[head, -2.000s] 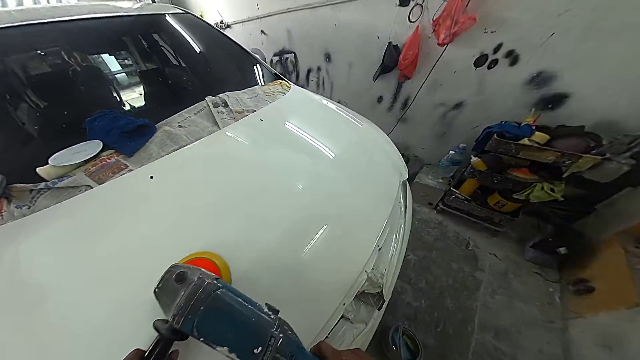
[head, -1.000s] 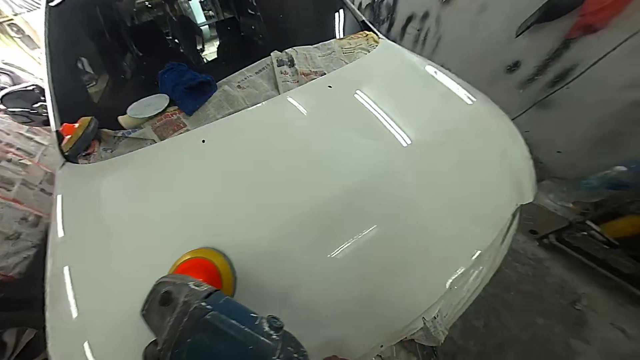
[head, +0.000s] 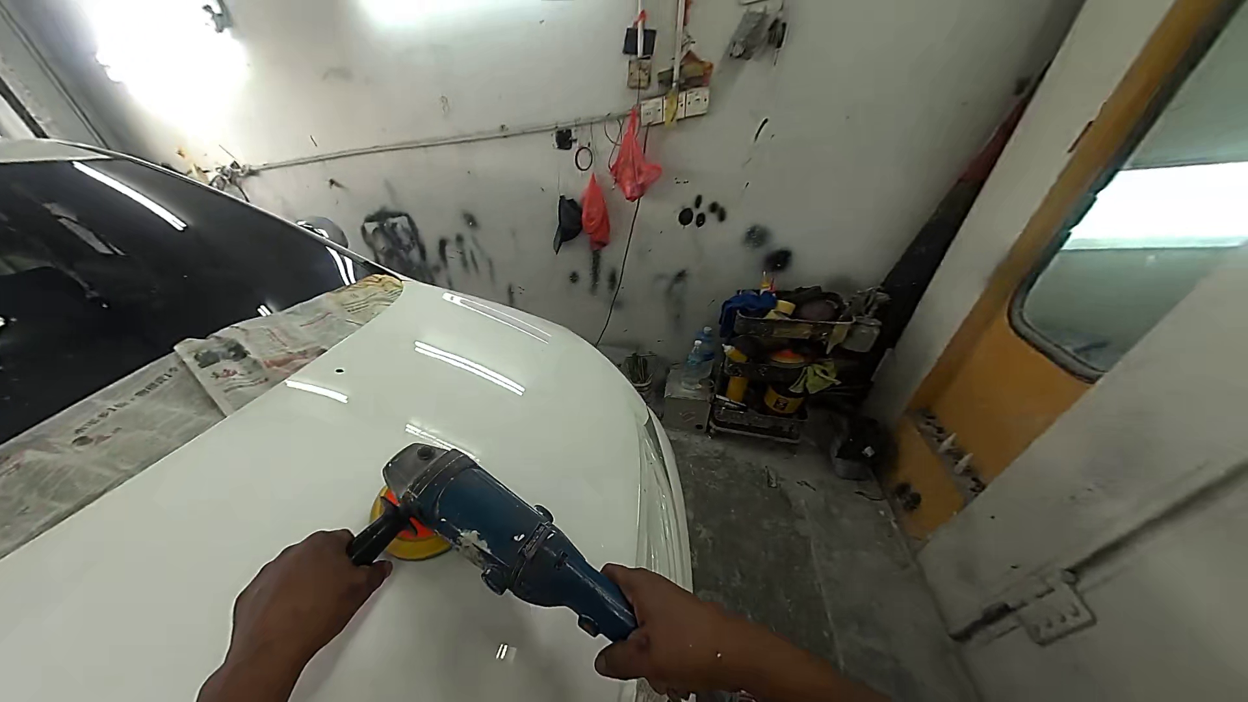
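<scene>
Both my hands hold a blue rotary polisher (head: pixel 507 531) over the white car hood (head: pixel 526 409). My left hand (head: pixel 307 595) is closed around its black side handle (head: pixel 378 536). My right hand (head: pixel 663 629) grips the rear end of the blue body. Beneath the grey gear head, the yellow and orange round pad (head: pixel 419 546) lies against the hood; the head covers part of it. Newspaper sheets (head: pixel 234 366) lie along the hood's rear edge, at the foot of the dark windshield (head: pixel 146 263).
A cluttered tool trolley (head: pixel 780 336) stands by the wall, with plastic bottles (head: pixel 698 356) beside it. Red plastic bags (head: pixel 635 171) and a dark cap (head: pixel 567 222) hang on the wall. An orange-framed door (head: pixel 1004 390) is at the right. Grey concrete floor (head: pixel 751 526) runs beside the car.
The view has swung right and up. The polisher has moved towards the hood's right side, and both hands now show fully; before, they were mostly out of frame.
</scene>
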